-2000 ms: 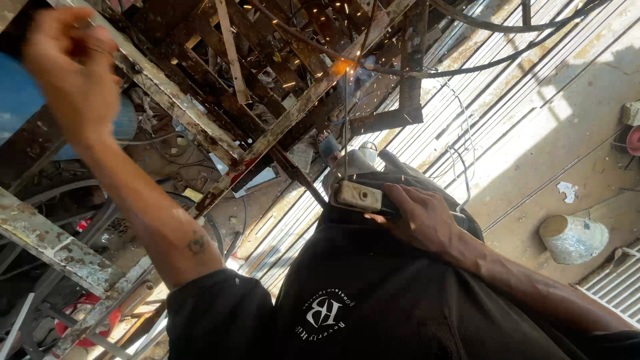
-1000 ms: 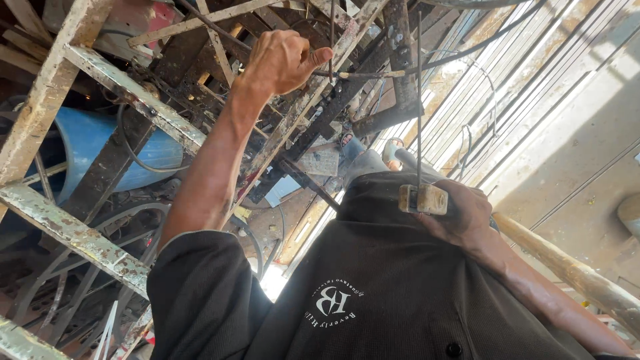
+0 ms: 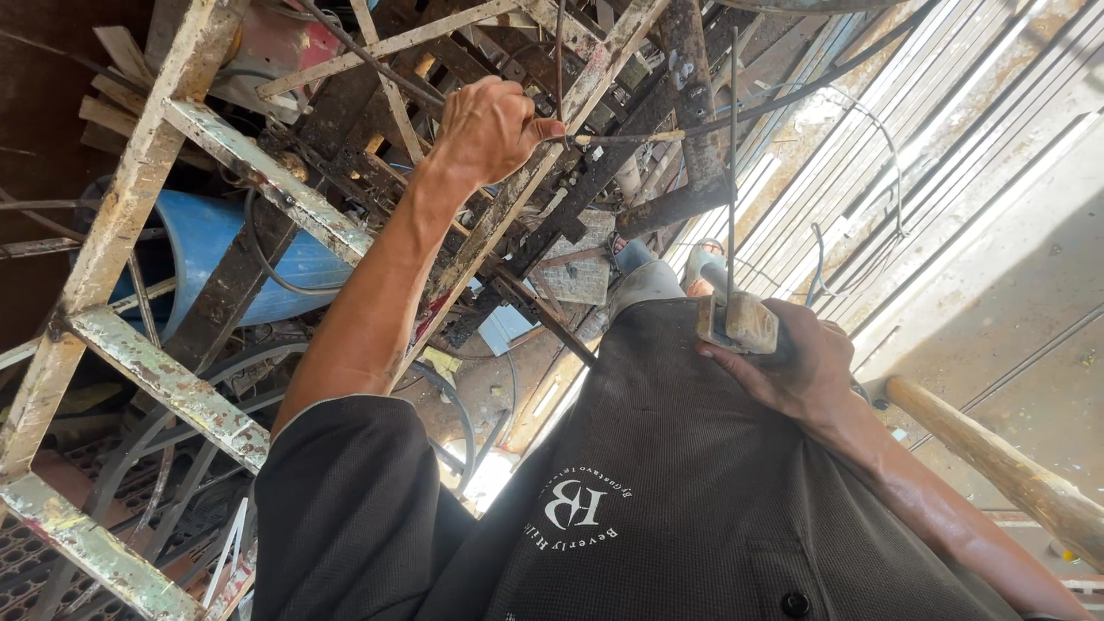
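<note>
My left hand (image 3: 492, 129) is closed around a thin rusty metal rod (image 3: 625, 138) in the upper middle, its thumb pointing right along it. The rod curves from the top left across a painted steel bar (image 3: 509, 203) and on to the upper right. In my right hand (image 3: 802, 354), at waist height in front of my dark shirt, is a worn welding electrode holder (image 3: 750, 323). A long thin electrode (image 3: 733, 172) stands up from its jaws. Another thin rod (image 3: 559, 60) comes down from the top edge to beside my left thumb.
A paint-worn metal ladder-like frame (image 3: 172, 375) fills the left, with a blue plastic barrel (image 3: 250, 259) behind it. Scrap metal lies beneath my left arm. Long metal lengths (image 3: 871, 155) run diagonally at the upper right. A wooden pole (image 3: 992, 457) juts in at the lower right.
My left hand, raised at the upper left two seconds ago, has come right and closed on the rod. The glow and sparks at the rod are gone. The view has shifted.
</note>
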